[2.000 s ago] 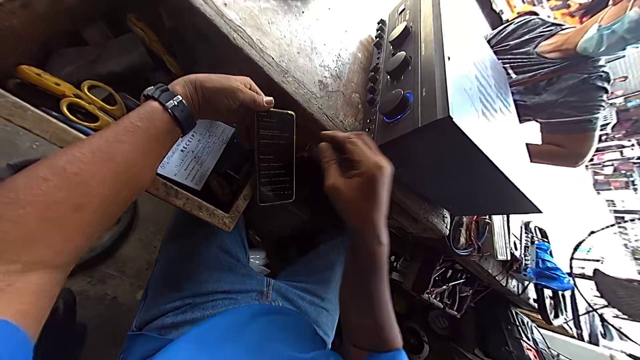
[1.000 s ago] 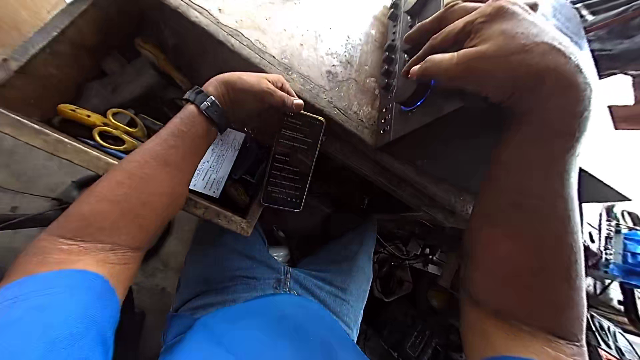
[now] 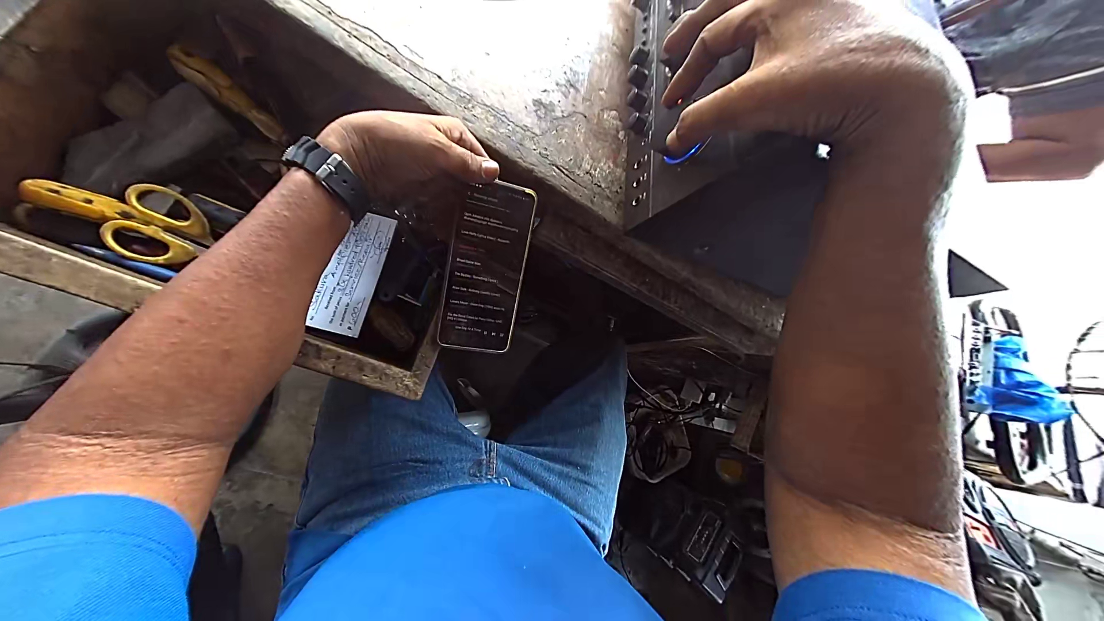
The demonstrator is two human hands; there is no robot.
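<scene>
My left hand (image 3: pixel 410 155) holds a smartphone (image 3: pixel 487 267) by its upper end, the screen lit with a dark list, above the corner of an open wooden drawer. A black watch is on that wrist. My right hand (image 3: pixel 776 78) reaches over the front panel of a black audio amplifier (image 3: pixel 660 168), its thumb and fingers at the knobs. A blue-lit ring shows beside the thumb. The hand covers most of the panel, and whether the fingertips grip a knob is hard to tell.
The wooden drawer (image 3: pixel 362 369) holds yellow-handled scissors (image 3: pixel 155 224), a handwritten paper slip (image 3: pixel 354 276) and other tools. Its edge lies below the worn workbench top (image 3: pixel 517 69). Tangled cables (image 3: pixel 660 440) and electronic parts lie under the bench at the right. A blue plastic bag (image 3: pixel 1018 384) is at far right.
My right hand, near the phone two seconds ago, has moved up and right to the amplifier's knobs and stays there. The phone remains in my left hand. The view has shifted.
</scene>
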